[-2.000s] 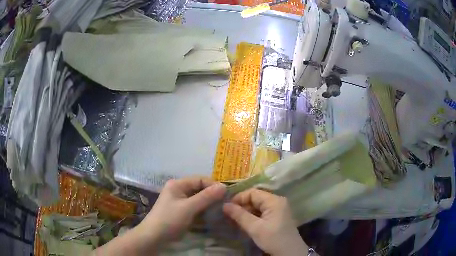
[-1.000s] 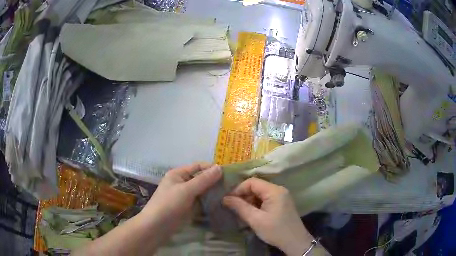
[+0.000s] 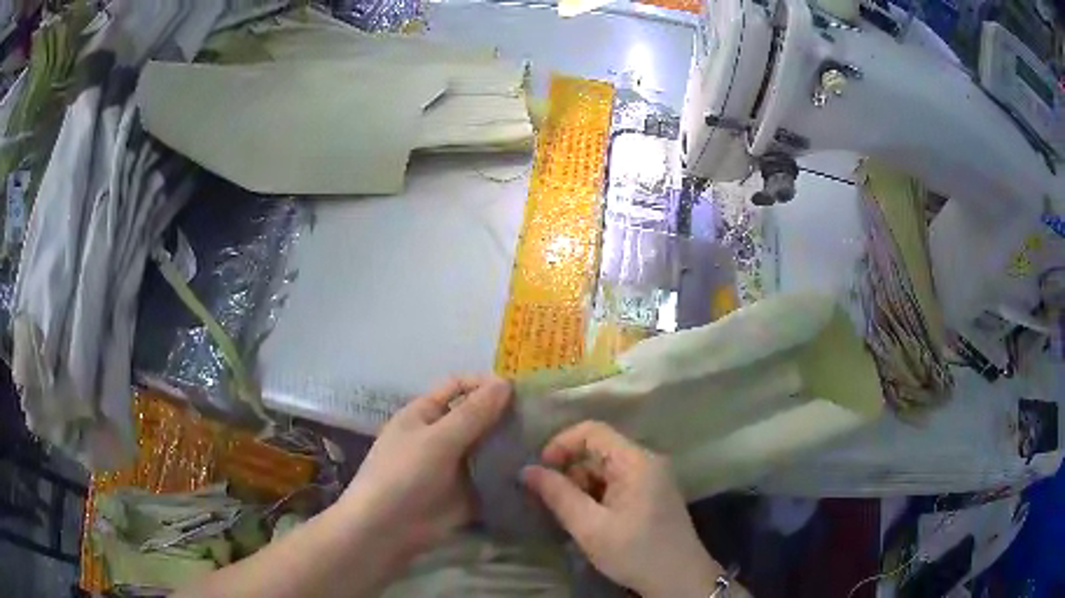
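Observation:
A pale grey-green sleeve panel [image 3: 747, 386] lies across the front of the machine table, its open olive-lined end to the right. My left hand [image 3: 438, 450] pinches its left end, at a darker grey-mauve band [image 3: 500, 473]. My right hand [image 3: 607, 496] is just right of the band, thumb and fingertips close together at the cloth; whether they grip it is hard to tell. The lower cloth hangs past the table's front edge. The white sewing machine head [image 3: 747, 105] stands behind, its needle area not clear.
Pale olive sleeve pieces [image 3: 292, 123] lie at the back left. A large bundle of cut pieces [image 3: 82, 269] is heaped far left. Yellow-orange tape [image 3: 558, 234] runs along the bed. A band bundle [image 3: 905, 292] lies under the machine arm. Cloth scraps [image 3: 175, 532] are at the lower left.
The hands and the left end of the cloth have moved slightly up and away from the front, and more of the grey-mauve band shows between the hands. The panel's right end has hardly moved.

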